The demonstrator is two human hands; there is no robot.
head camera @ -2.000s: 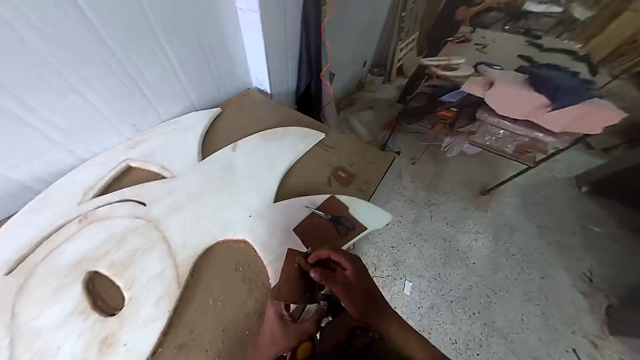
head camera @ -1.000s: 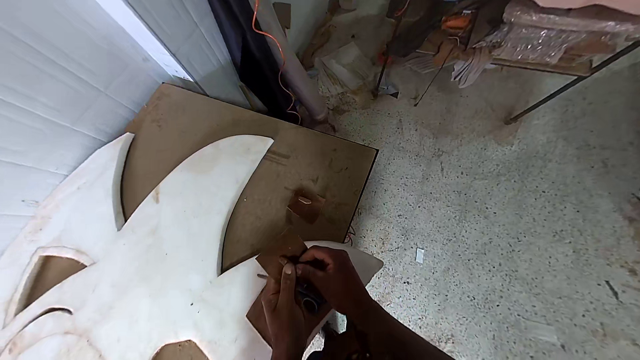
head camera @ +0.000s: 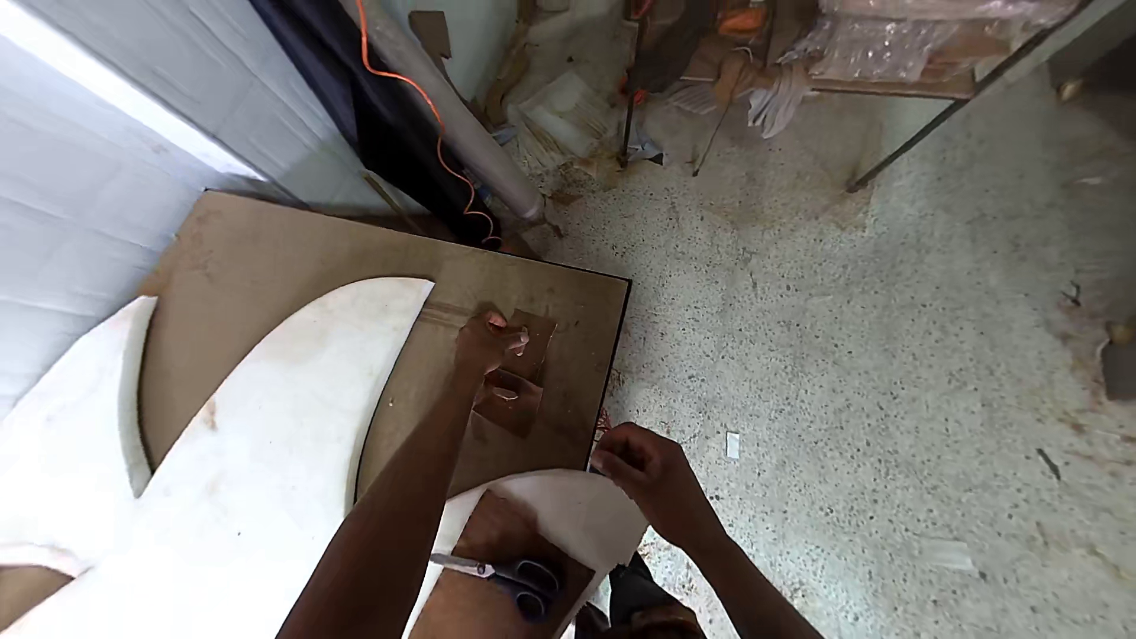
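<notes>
My left hand (head camera: 484, 344) reaches over the brown board, its fingers on a small brown sheet piece (head camera: 537, 333) that shows a pale spot or slot. Just below, nearly touching, lies a similar brown piece (head camera: 510, 404) with a pale slot. My right hand (head camera: 643, 475) hovers by the board's right edge, above the tip of the white cut-out, fingers curled; whether something small is between them cannot be told. Nearer the body, scissors with dark handles (head camera: 524, 586) rest on a larger brown sheet (head camera: 497, 532), which lies on the white cut-out shape (head camera: 284, 417).
The brown board (head camera: 266, 240) ends at a dark right edge above a speckled floor (head camera: 799, 355). Beyond it stand a wrapped roll (head camera: 453, 115), dark fabric (head camera: 337, 80) and an orange cord (head camera: 426, 98). A metal-legged table (head camera: 896, 89) holding plastic-wrapped material is at the upper right.
My hands were together over the larger brown sheet; now they are apart, the left moved up the board to the small brown pieces. The scissors are uncovered. The view has shifted.
</notes>
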